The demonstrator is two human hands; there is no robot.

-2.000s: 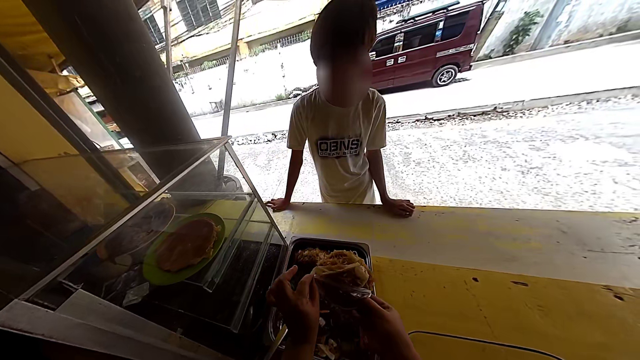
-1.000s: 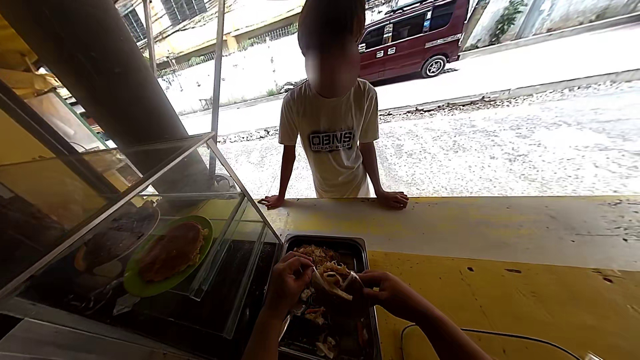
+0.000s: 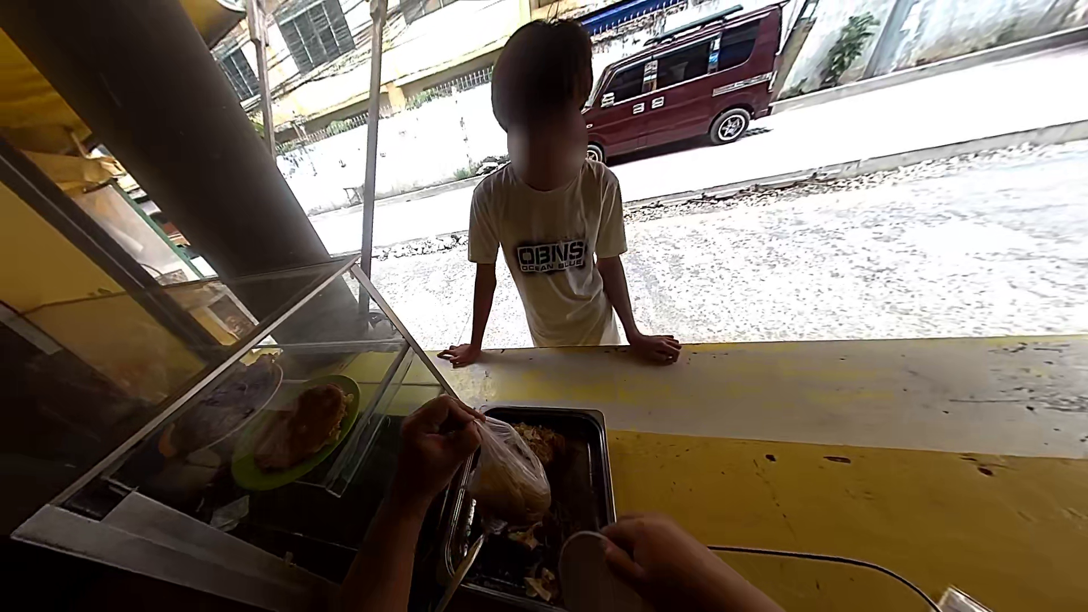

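My left hand (image 3: 438,446) pinches the top of a clear plastic bag (image 3: 510,472) with brownish food inside. The bag hangs over a dark metal tray (image 3: 605,476) that holds shredded food (image 3: 540,442) at its far end and pale scraps nearer me. At the tray's right edge, my right hand (image 3: 650,552) is closed on a flat, rounded greyish object (image 3: 586,565), whose kind I cannot tell. A thin utensil handle (image 3: 463,569) leans at the tray's near left side.
A glass display case (image 3: 340,340) on the left holds a green plate (image 3: 255,476) with flat browned food. Across the yellow and white counter (image 3: 807,391) stands a person (image 3: 552,255), both hands on its edge. A black cable (image 3: 816,557) lies at right; a maroon van (image 3: 680,85) is on the street.
Both hands were at the food over the tray; now the left holds up a filled plastic bag, and the right has moved toward me and holds a flat object.
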